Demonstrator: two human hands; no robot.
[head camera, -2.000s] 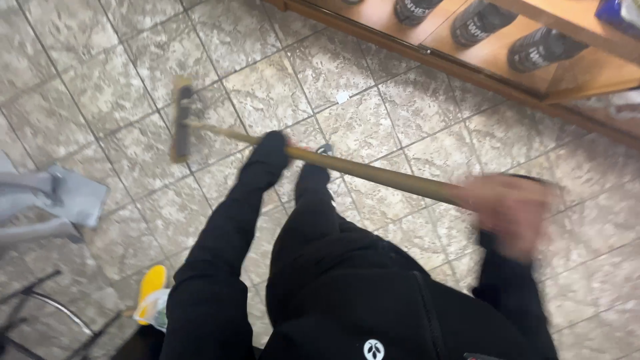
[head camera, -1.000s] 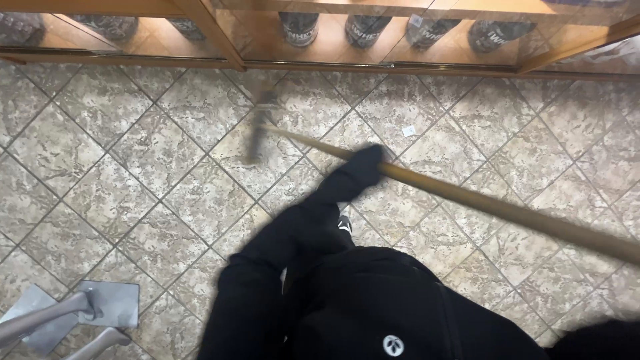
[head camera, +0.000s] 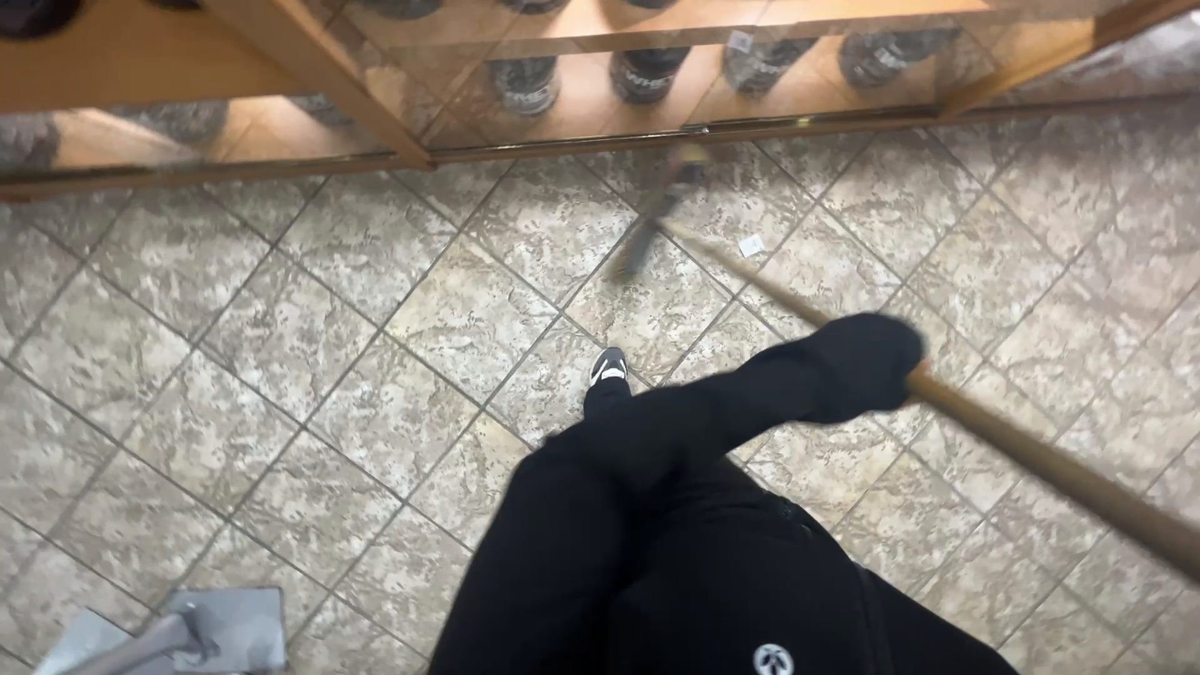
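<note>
My left hand (head camera: 867, 366), mostly covered by a long black sleeve, is closed around the wooden handle of a push broom (head camera: 1041, 448). The handle slants from the broom head (head camera: 656, 217) at upper middle down to the right edge. The head is blurred, on or just above the tiles, its far end close to the base of a wooden display cabinet (head camera: 412, 141). A small white scrap (head camera: 751, 246) lies on the tiled floor to the right of the head. My right hand is out of the frame.
Behind the cabinet's glass stand several dark containers (head camera: 647, 75) on wooden shelves. A grey long-handled dustpan (head camera: 230, 628) is at the lower left. My shoe (head camera: 609, 364) is on the tiled floor (head camera: 356, 375) below the broom head.
The view has shifted markedly. My right hand, on the handle two seconds ago, has left the frame. The broom head has come close to the cabinet base. My left hand still grips the handle.
</note>
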